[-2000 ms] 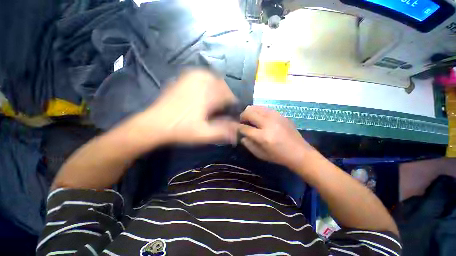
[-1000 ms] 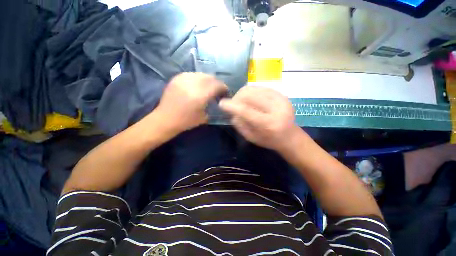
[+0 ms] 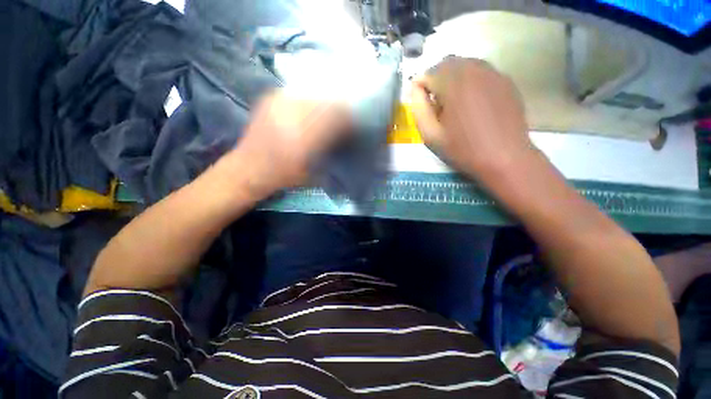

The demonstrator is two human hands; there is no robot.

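Note:
The dark grey-blue garment [image 3: 210,86] lies in loose folds left of the needle area, with a small white label [image 3: 172,101] on it. Its near end [image 3: 355,164] hangs over the green ruler strip and is blurred. My left hand [image 3: 292,132] is on this end, blurred and partly washed out by glare; its fingers are hard to make out. My right hand [image 3: 468,105] is off the cloth, just right of the presser foot [image 3: 382,43], fingers curled, over the machine bed. The yellow tape [image 3: 405,125] shows between the cloth and my right hand.
The white machine head and cream bed plate [image 3: 499,39] are at upper right, with a blue-lit control panel [image 3: 663,19]. The green ruler strip [image 3: 608,199] runs along the near table edge. Dark cloth [image 3: 39,101] is heaped at far left. A blue basket of clutter [image 3: 546,343] is below right.
My right hand has left the cloth beside my left hand and moved up and right, near the presser foot. My left hand has moved slightly left and the cloth end now shows over the ruler strip.

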